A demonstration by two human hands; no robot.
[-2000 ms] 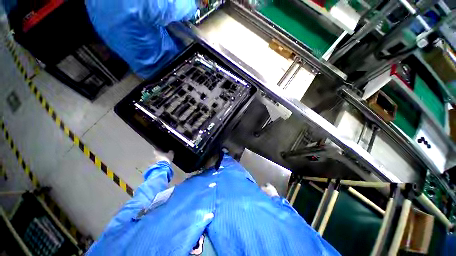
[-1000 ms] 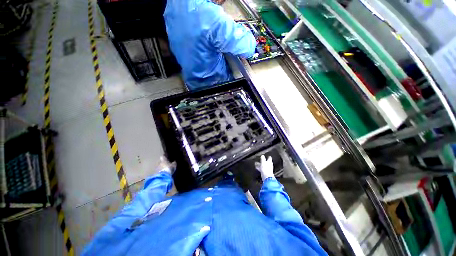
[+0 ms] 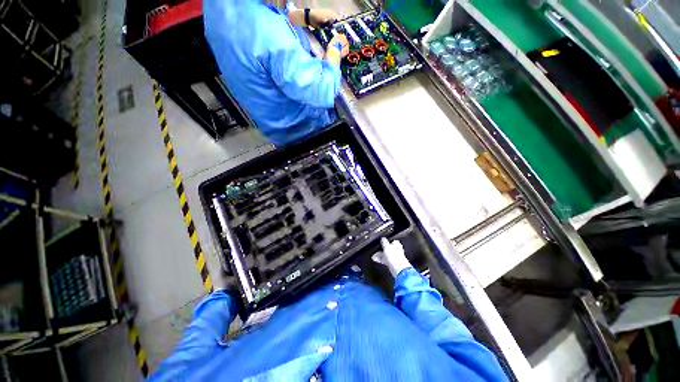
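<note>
A black tote (image 3: 399, 213) is in front of me, beside the conveyor. A dark pallet (image 3: 298, 216) with many cutouts and silvery side rails lies in it; extra silvery strips show at its upper right edge. My right hand (image 3: 391, 256), in a white glove, is at the tote's near right corner with fingers apart; firm contact is unclear. My left hand is almost wholly hidden at the near left corner, past the end of my blue sleeve; its grip cannot be told.
A person in a blue smock (image 3: 272, 67) works ahead on a populated green board (image 3: 373, 56) on the conveyor (image 3: 417, 142). Green-matted shelves (image 3: 522, 149) with clear plastic parts (image 3: 466, 63) stand right. A small brown carton (image 3: 496, 173) is by the rail. A dark rack (image 3: 82, 287) stands left.
The view has turned and shifted ahead, showing more of the other person's board. My right hand has come in to the tote's near right corner. My left hand has become hidden.
</note>
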